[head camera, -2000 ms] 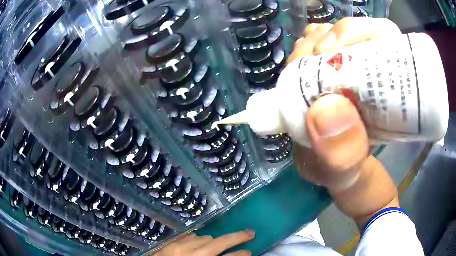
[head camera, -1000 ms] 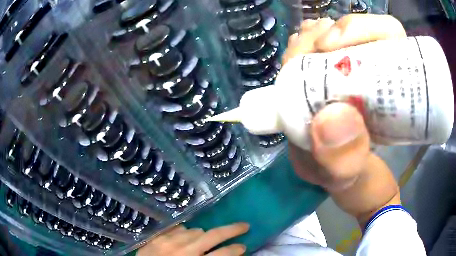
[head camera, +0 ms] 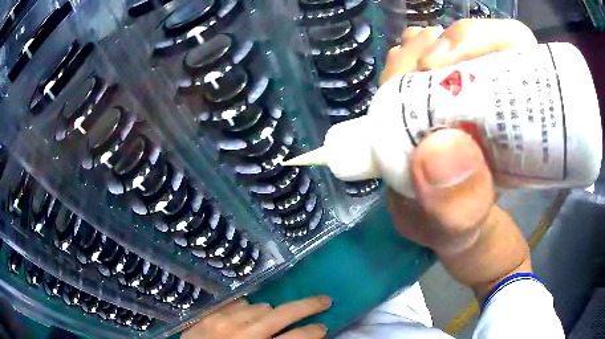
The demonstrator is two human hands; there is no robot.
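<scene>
My right hand [head camera: 451, 179] grips a white glue bottle [head camera: 524, 119] held on its side, thumb in front and fingers over the top. Its pale pointed nozzle [head camera: 308, 159] points left and its tip is at a black round part [head camera: 275, 159] in a middle row. I cannot tell whether it touches. The black parts stand in overlapping rows in a clear tray [head camera: 292, 255]. My left hand [head camera: 255, 320] is at the bottom edge of the picture, partly cut off, by the tray's near edge with two fingers spread to the right.
A teal-green mat [head camera: 358, 265] shows beyond the tray's near edge. My white sleeve [head camera: 521, 311] has a blue striped cuff. Grey floor with a yellow line [head camera: 463, 319] shows below right. A dark grey object [head camera: 577, 245] stands at the right edge.
Over the last second the nozzle tip has shifted slightly right in the same row. In the picture, the left hand sits slightly further left than two seconds ago.
</scene>
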